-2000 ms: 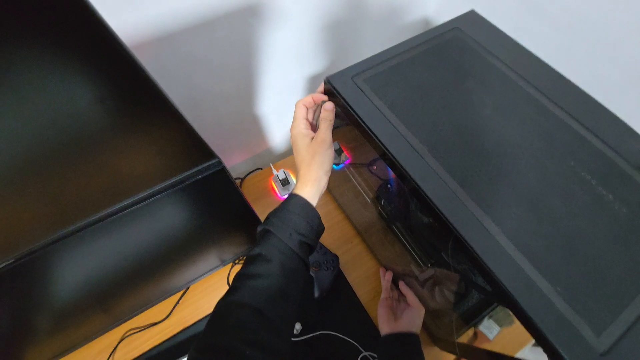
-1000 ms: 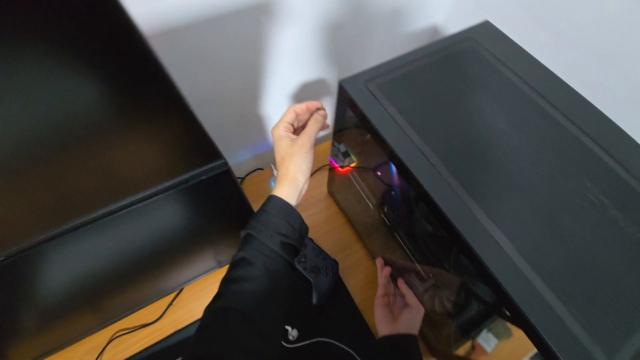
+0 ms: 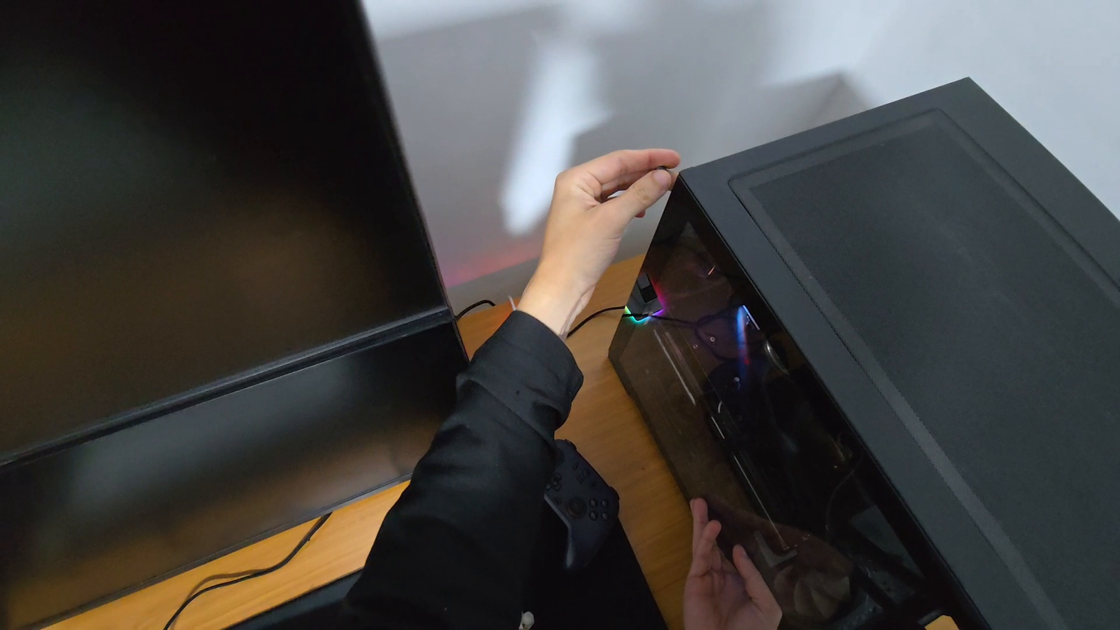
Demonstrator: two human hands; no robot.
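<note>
A black computer case (image 3: 831,350) with a dark see-through side panel (image 3: 744,394) takes up the right side. At its upper left corner is my left hand (image 3: 604,201), thumb and forefinger pinched on a small dark object (image 3: 663,169), perhaps a screw; most of it is hidden by the fingertips. Below, my right hand (image 3: 726,577) is palm up beside the lower part of the side panel, fingers apart and holding nothing. Its fingertips are close to the panel; whether they touch it I cannot tell.
Two dark monitor screens, an upper (image 3: 192,201) and a lower (image 3: 245,464), fill the left. A black game controller (image 3: 582,503) lies beneath my left forearm. Black cables (image 3: 254,573) run over the wooden desk (image 3: 604,411). A coloured glow shows through the side panel. A pale wall stands behind.
My left hand was at the case's corner two seconds ago, stood apart from it one second ago, and is back at the corner now. My right hand remains beside the panel.
</note>
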